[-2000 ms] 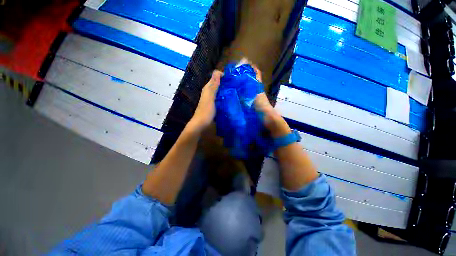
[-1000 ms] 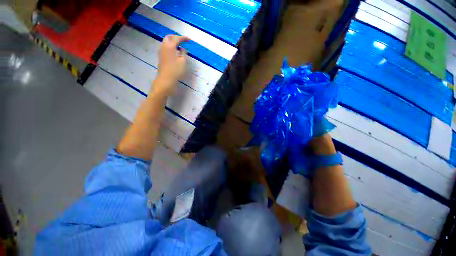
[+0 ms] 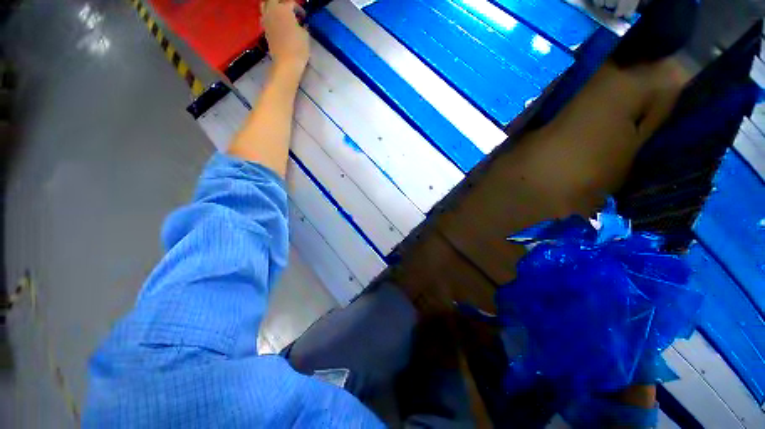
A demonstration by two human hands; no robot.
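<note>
A large crumpled ball of blue film (image 3: 600, 306) is at the lower right. My right hand is hidden behind it, with part of the wrist (image 3: 642, 397) showing below; the hand holds the ball. My left hand (image 3: 285, 32) is stretched out to the far end of the left stack of light-grey cases (image 3: 369, 138). Its fingers are bent at the black case ends, beside the end of a flat blue film strip (image 3: 382, 80). Whether the fingertips grip anything is unclear.
Brown cardboard (image 3: 537, 188) lies in the gap between the stacks. A black vented panel (image 3: 692, 151) borders the right stack, partly covered in blue film (image 3: 738, 209). Red material (image 3: 205, 29) and yellow-black tape (image 3: 168, 46) are at upper left. A dark rounded shape is at upper right.
My left hand left the film ball and moved forward across the left stack to its far end. The ball shifted to the lower right with my right hand. The view turned left.
</note>
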